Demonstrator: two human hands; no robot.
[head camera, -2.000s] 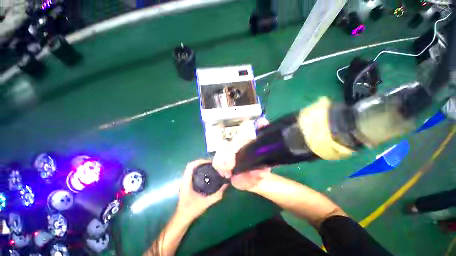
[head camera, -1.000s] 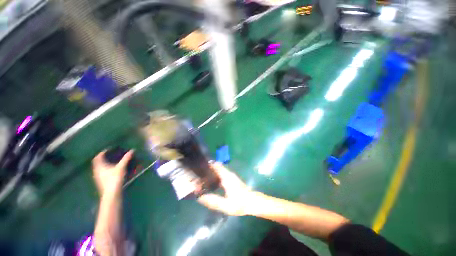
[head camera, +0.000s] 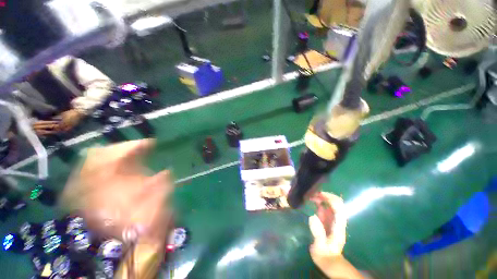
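My left hand (head camera: 117, 190), blurred, is over the left cluster of LED assemblies (head camera: 52, 242); its fingers are spread and nothing shows in it. My right hand (head camera: 328, 229) is right of the screwdriver tip, with thumb and fingers apart. The black powered screwdriver (head camera: 319, 163) stands tip-down at the right edge of the screw feeder (head camera: 264, 144); whether a fingertip touches it is unclear. A dark cylindrical housing (head camera: 207, 150) and another black housing (head camera: 234, 134) stand behind and left of the white feeder.
A black cylinder (head camera: 304, 102) lies beyond the feeder. A slanted post (head camera: 359, 54) rises behind the screwdriver. Another person's hands (head camera: 60, 122) are at the far left. A black bundle (head camera: 410, 140) lies right, a blue object (head camera: 455, 226) lower right, and a fan (head camera: 458, 24) upper right.
My left hand has let go of the black housing and moved to the LED cluster. A second housing now stands near the feeder. My right hand has opened away from the screwdriver.
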